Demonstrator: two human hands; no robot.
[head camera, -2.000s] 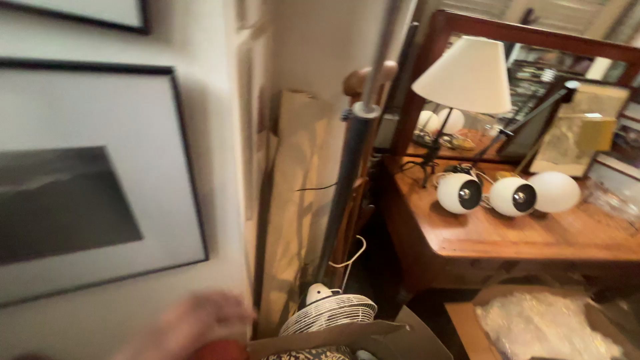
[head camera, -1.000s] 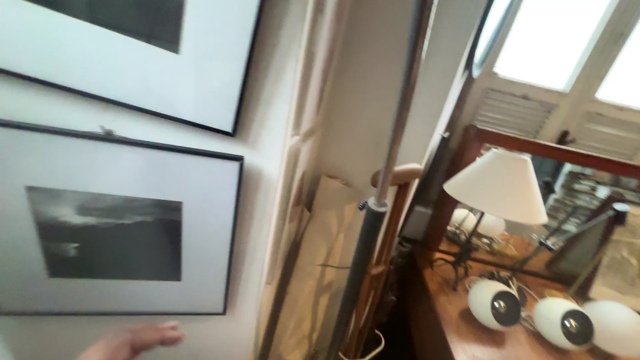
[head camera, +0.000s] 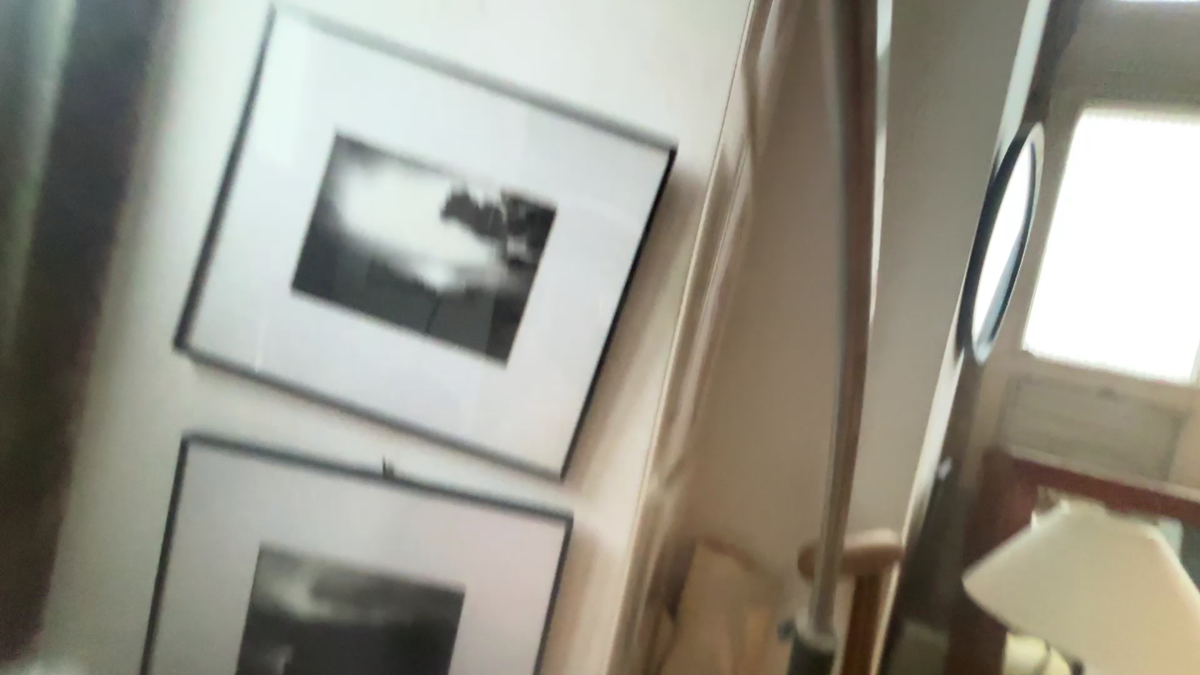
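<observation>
Neither of my hands shows in the head view now. A black-framed picture (head camera: 600, 309) hangs on the pale wall, a black-and-white photograph inside its wide white mat. Below it is a second black-framed picture (head camera: 506, 572), cut off by the lower edge of the view, with a small dark hook or clip at its top edge. The two frames sit at slightly different tilts, with a narrow strip of wall between them. The view is blurred.
Right of the pictures rises a long metal pole (head camera: 848, 309), beside a wooden crutch-like handle (head camera: 858, 553). Farther right are a round dark-rimmed mirror (head camera: 1005, 244), a bright window (head camera: 1116, 244) and a white lampshade (head camera: 1078, 591). A dark curtain-like strip (head camera: 89, 281) borders the left.
The view has swung up and to the left. A hand seen low at the left in both earlier frames is out of view. The upper picture now shows whole.
</observation>
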